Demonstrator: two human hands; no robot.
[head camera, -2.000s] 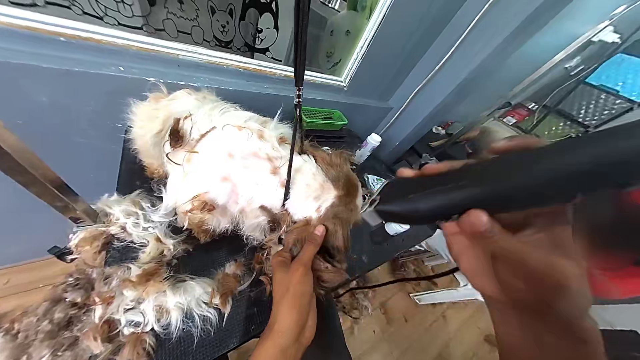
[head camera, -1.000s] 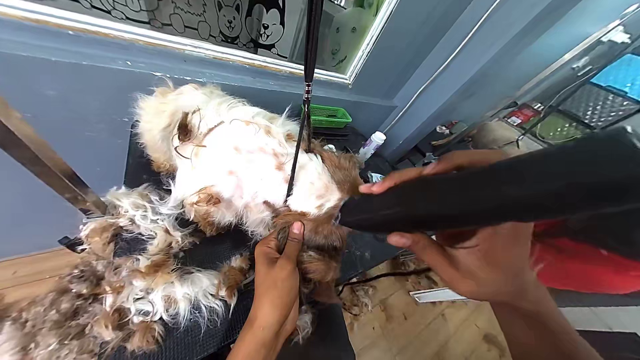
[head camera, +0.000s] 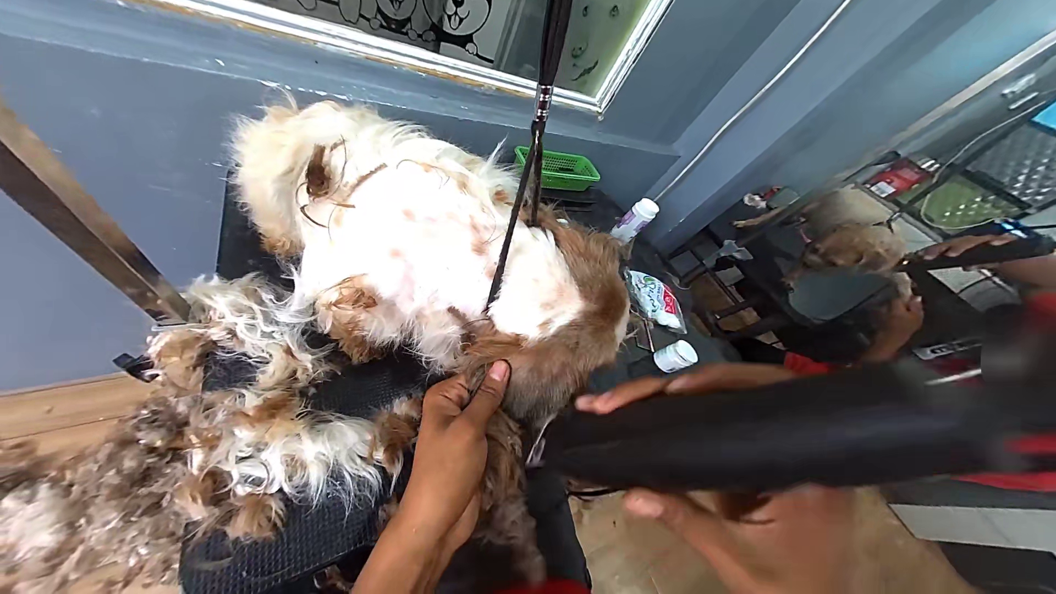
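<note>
A white and brown dog (head camera: 421, 239), its back closely clipped, stands on a black ribbed grooming table (head camera: 272, 536). A black grooming loop (head camera: 513, 227) hangs down around its neck area. My left hand (head camera: 450, 462) pinches brown hair near the front leg and head end, though the exact part is hard to tell. In my right hand (head camera: 742, 495) is a large black electric clipper (head camera: 742, 429), blurred, its blade beside the brown fur at the dog's head end. Clumps of cut hair (head camera: 272, 437) lie along the near side of the table.
A metal post (head camera: 82, 219) rises at left. Beyond the dog are a green plastic basket (head camera: 559, 169), a white bottle (head camera: 635, 219), a white packet (head camera: 656, 299) and a white jar (head camera: 675, 355). At right, another person's hand (head camera: 899, 322) is by a second dog (head camera: 854, 247).
My right hand has brought the clipper lower, toward the fur by my left hand. The left hand keeps its grip on the brown hair.
</note>
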